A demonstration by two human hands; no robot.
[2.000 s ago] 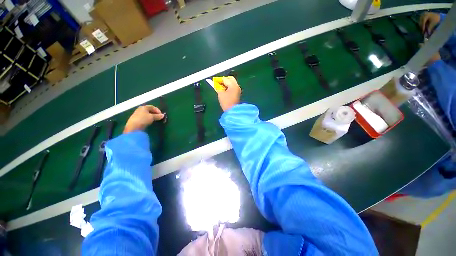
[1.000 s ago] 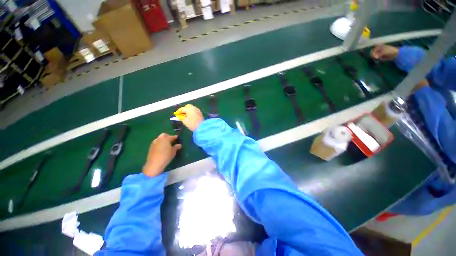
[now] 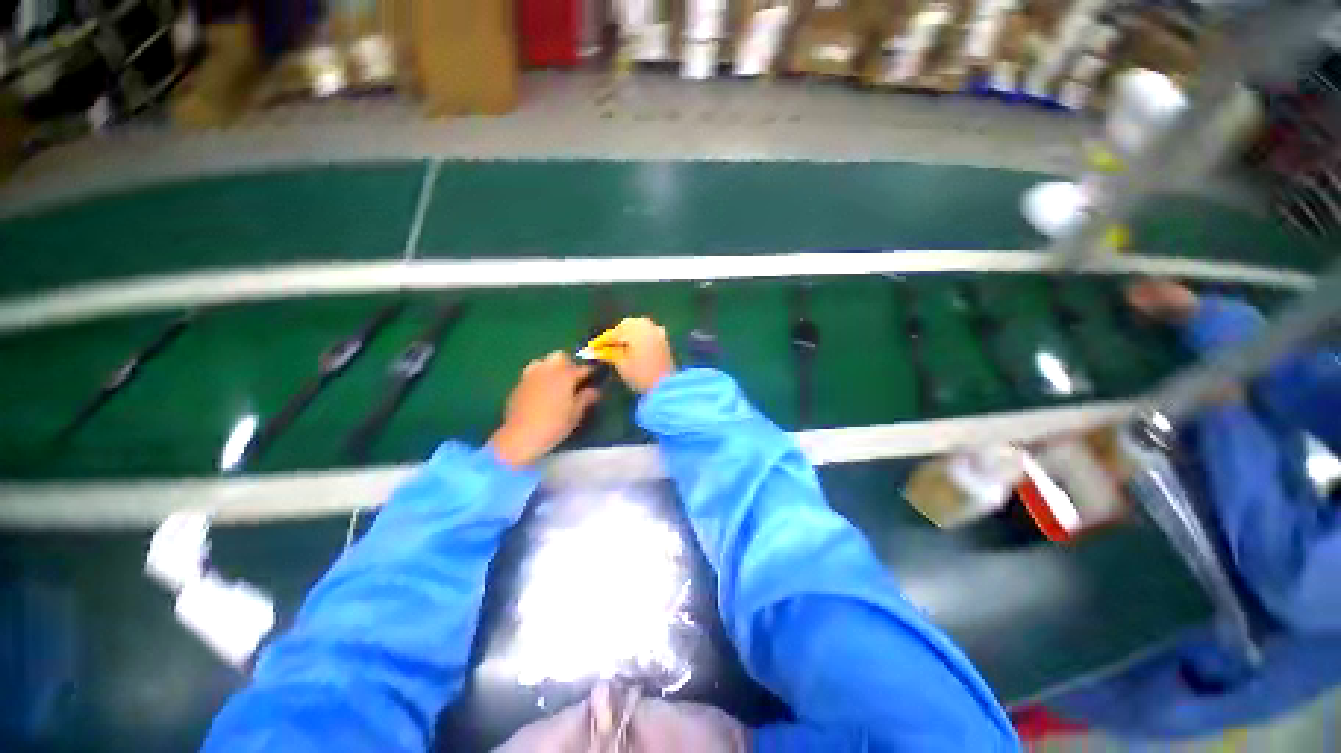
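My right hand (image 3: 643, 355) holds a small yellow tool (image 3: 605, 346) with a white tip over the green conveyor belt (image 3: 515, 316). My left hand (image 3: 544, 409) is just left of it, with its fingertips at a dark smartwatch (image 3: 600, 386) that both hands partly hide. The tool tip is close to this watch; blur hides whether it touches. Whether my left fingers grip the watch cannot be told. More watches lie across the belt, such as one at the left (image 3: 415, 359) and one at the right (image 3: 805, 336).
White rails (image 3: 912, 440) edge the belt. White crumpled tissues (image 3: 221, 611) lie at left. A bright glare patch (image 3: 596, 589) is before me. A carton with a white item (image 3: 963, 486) and a red tray (image 3: 1047, 505) stand right. Another person's hand (image 3: 1162, 300) is over the far right belt.
The view has turned and blurred. Both hands have come together at one watch; two seconds ago they were apart. The right hand still holds the yellow tool.
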